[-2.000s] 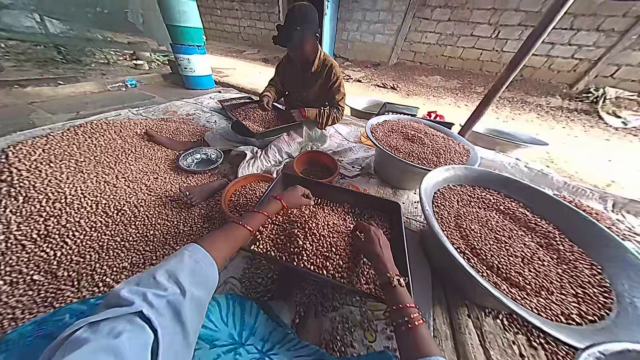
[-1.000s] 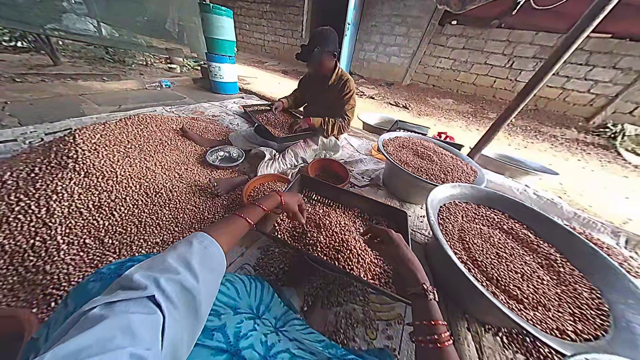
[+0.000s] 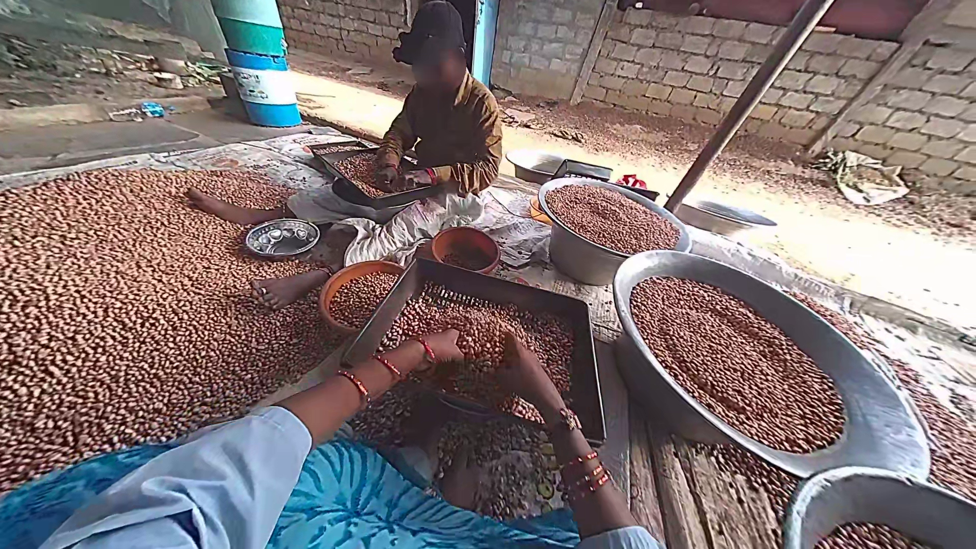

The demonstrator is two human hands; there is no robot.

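A dark metal sieve tray [image 3: 597,396] lies tilted before me, with reddish-brown nuts or seeds [image 3: 473,316] over its perforated bottom. My left hand [image 3: 442,349] is among the nuts at the tray's near left part. Opposite it, my right hand [image 3: 526,374] touches the nuts from the right. Both hands are blurred, and whether either one grips any nuts is unclear. Just left of the tray stands an orange bowl [image 3: 329,301] of nuts; a second orange bowl [image 3: 497,255] is behind the tray.
Large metal basins [image 3: 637,366] of nuts stand at the right, beside a slanted pole [image 3: 747,107]. A broad heap of nuts [image 3: 137,305] covers the left, with a patterned metal plate [image 3: 283,238] at its edge. Another person [image 3: 450,130] sits opposite, hands in a similar tray.
Both hands have moved nearer each other, toward the near part of the tray. The person opposite remains seated at the other tray.
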